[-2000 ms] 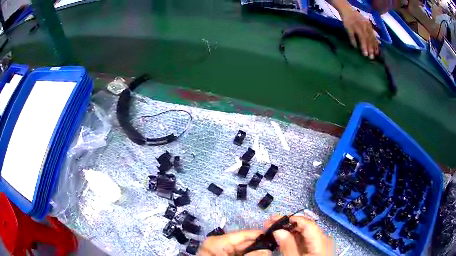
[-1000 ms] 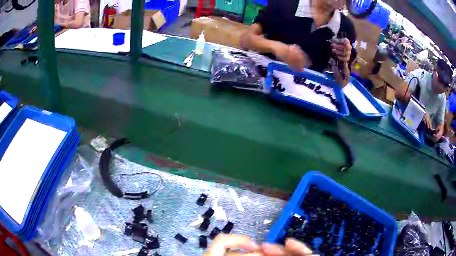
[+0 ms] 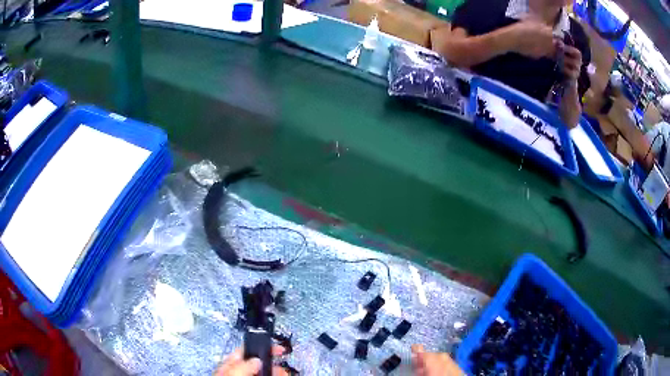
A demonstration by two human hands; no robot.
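My left hand (image 3: 250, 363), cut off by the bottom edge, holds a black band end piece (image 3: 258, 345) upright over the heap of small black housings (image 3: 258, 301). My right hand (image 3: 435, 363) shows only by blurred fingertips at the bottom edge, right of the loose housings (image 3: 380, 337); whether it holds anything cannot be told. A curved black band (image 3: 214, 218) lies at the mat's back left, its thin wire looping right. Another thin wire (image 3: 383, 266) curves over the mat.
Stacked blue trays (image 3: 139, 192) and a clear bag (image 3: 165, 231) lie left, above a red stool (image 3: 33, 338). A blue bin (image 3: 477, 332) of black parts stands right. Beyond the green conveyor (image 3: 352, 169), carrying a band (image 3: 574, 226), a person (image 3: 507, 48) works by blue trays.
My left hand has come into clear view at the heap with the black piece; my hands are now apart. The view has shifted, and the person across has raised both hands together.
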